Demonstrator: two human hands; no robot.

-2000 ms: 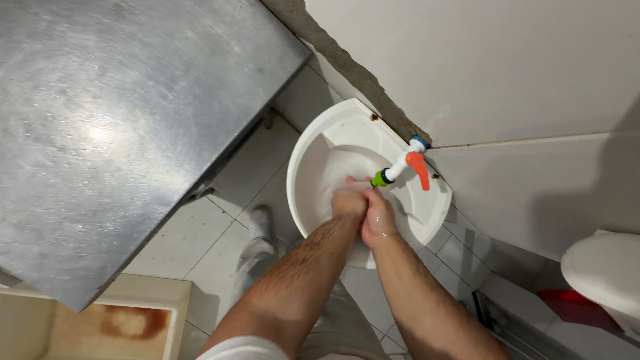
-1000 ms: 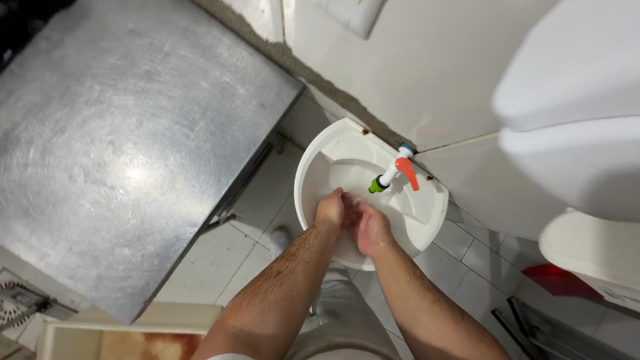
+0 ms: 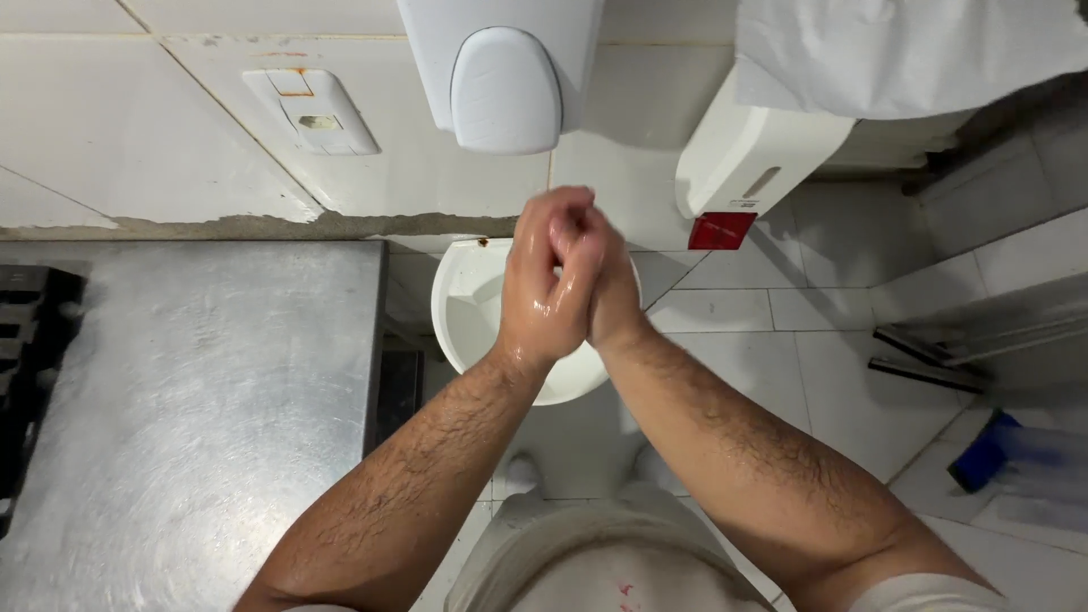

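My left hand and my right hand are clasped palm to palm, wet and shiny, above the white washbasin. Fingers of each wrap over the other, and no object shows between them. The basin's tap is not visible, as my hands cover that part. On the wall just beyond my fingertips is a white dispenser with a rounded front. To its right hangs a narrower white dispenser with a red piece at its lower end.
A stainless steel table stands at left, with a black plastic crate on it. A wall socket plate is above. White paper or cloth hangs at upper right. A blue-headed tool lies low at right.
My hands have risen from inside the basin and come together in a clasp, where they were slightly apart a second ago. The view has turned strongly, bringing in the wall dispensers.
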